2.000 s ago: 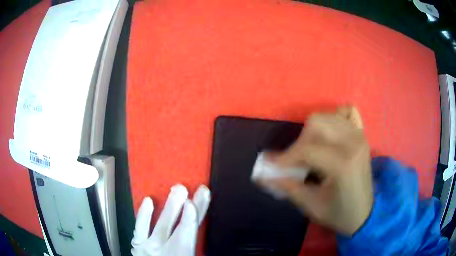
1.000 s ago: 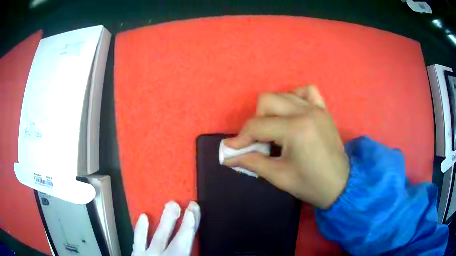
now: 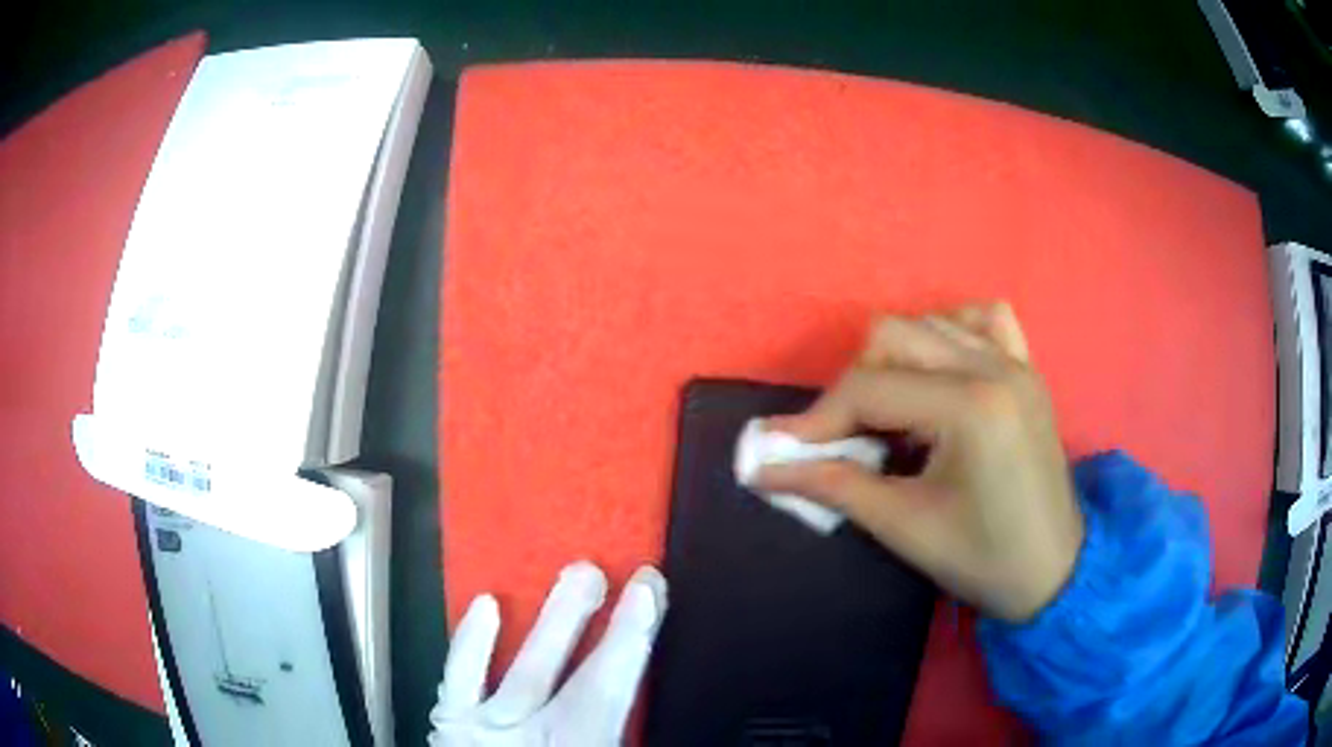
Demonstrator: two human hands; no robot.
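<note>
A black e-reader (image 3: 774, 613) lies face down on the red work mat (image 3: 614, 219), its lower end cut off by the picture's bottom edge. My right hand (image 3: 950, 453), bare, in a blue sleeve, pinches a folded white cloth (image 3: 796, 474) against the upper part of the e-reader's back. My left hand (image 3: 555, 664), in a white glove, is at the bottom with fingers spread; a fingertip touches or nearly touches the e-reader's left edge. It holds nothing that I can see. The wrist is out of the picture.
At the left, a white box (image 3: 256, 248) with a flap and barcode overlaps a boxed e-reader (image 3: 256, 628) showing a grey picture. Another red mat (image 3: 73, 190) lies beyond. More white boxes (image 3: 1297, 365) stand at the right edge. Dark green surface (image 3: 584, 32) surrounds the mats.
The cloth in my right hand has moved over the e-reader's upper back, staying pinched. The whole view has shifted, so mat, boxes and e-reader appear further right than one second ago.
</note>
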